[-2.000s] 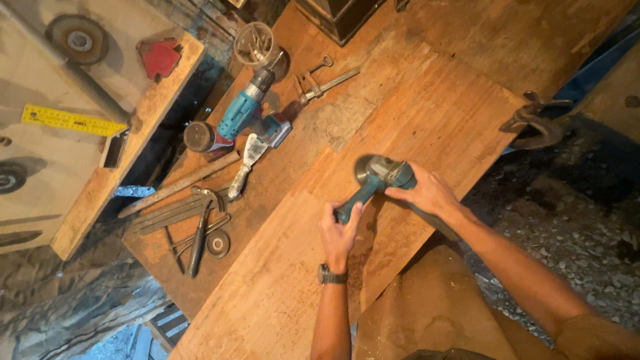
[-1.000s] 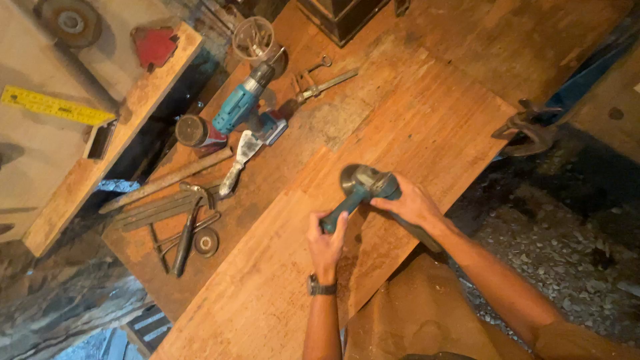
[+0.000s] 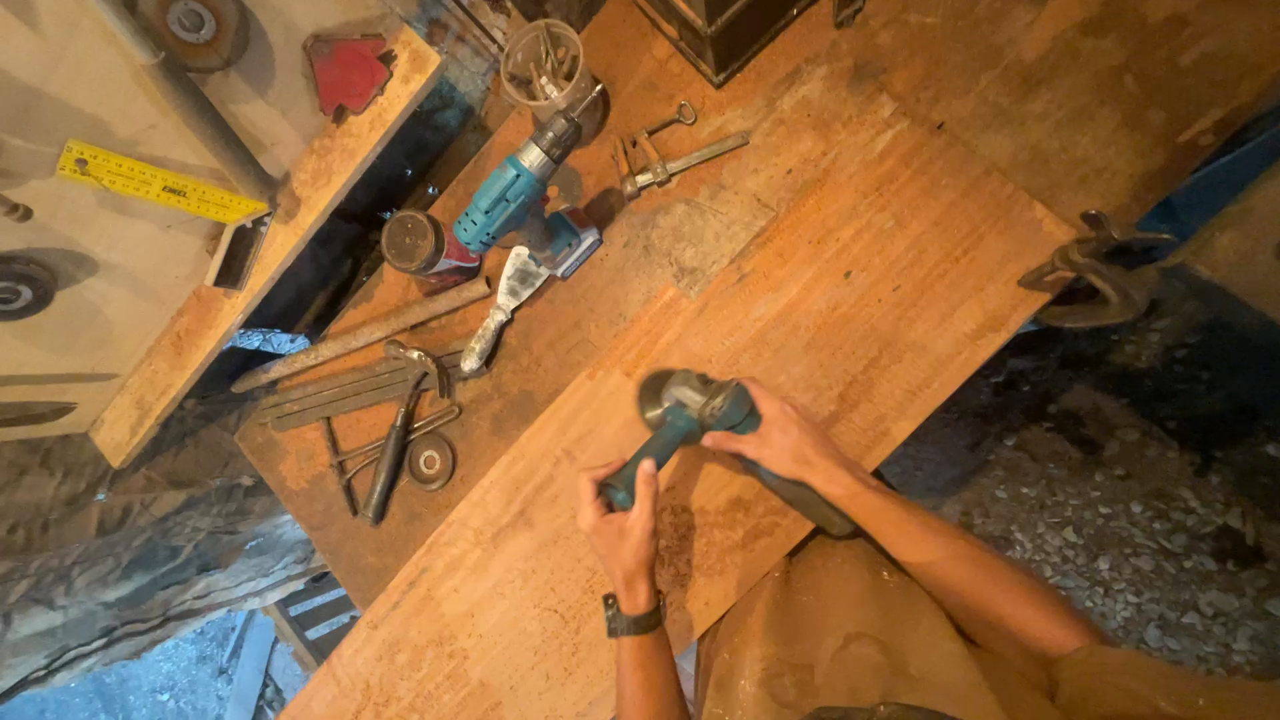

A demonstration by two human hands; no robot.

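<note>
My left hand [image 3: 625, 515], with a watch at its wrist, grips the side handle of an angle grinder [image 3: 745, 408]. My right hand [image 3: 785, 440] is closed around the grinder's body. The grinder's disc, blurred at the rim, is at the face of a wide wooden board [image 3: 860, 260]; whether it touches the wood cannot be told. Sawdust lies on the board below the tool. A metal clamp [image 3: 1090, 275] sits at the board's far right corner.
Beyond the board lie a cordless drill [image 3: 505, 200], a lidded jar [image 3: 413, 242], a putty knife [image 3: 505, 308], a claw hammer [image 3: 400, 440], a bar clamp [image 3: 685, 160] and a grinding disc [image 3: 430, 461]. A clear tub [image 3: 542, 62] holds small metal parts. Tools hang on a panel at left.
Both hands keep their hold on the grinder. Over the board, the grinder has shifted a little toward the lower left.
</note>
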